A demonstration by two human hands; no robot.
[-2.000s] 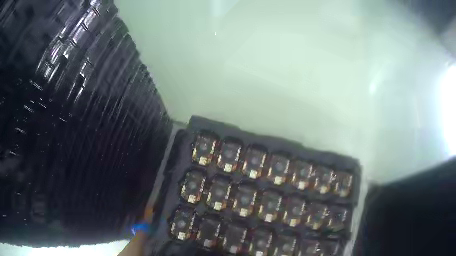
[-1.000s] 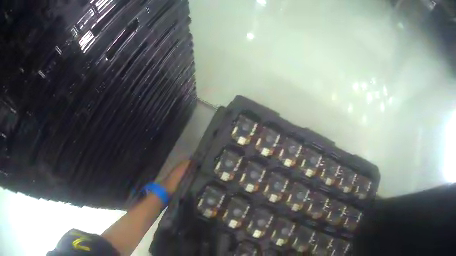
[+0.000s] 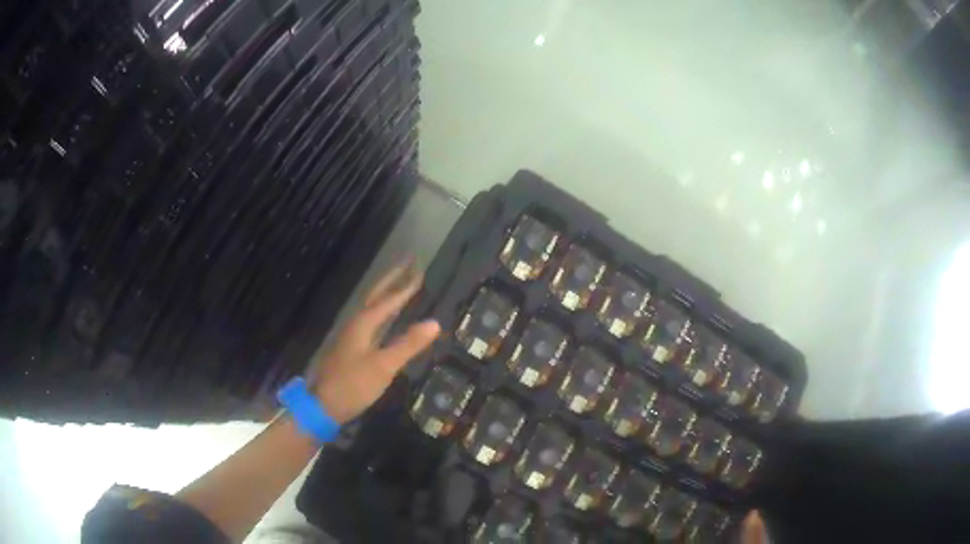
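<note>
A black blister tray lies tilted in the middle, with rows of shiny silver and gold-orange modules in its pockets. Some pockets near its lower left look dark. My left hand, bare with a blue wristband, is at the tray's left edge. Its thumb and fingers are spread, with the thumb tip over the tray's rim; it grips nothing that I can see. Of my right hand only a fingertip shows at the bottom, by the tray's lower right; the rest is hidden or cut off.
A tall black ribbed tray stack fills the left side, close beside my left hand. Pale glossy floor with light reflections lies beyond the tray. A dark shape covers the lower right.
The tray and stack have shifted in view. My left hand, partly hidden behind the tray's edge a second ago, now shows whole with thumb and fingers spread. A right fingertip has appeared.
</note>
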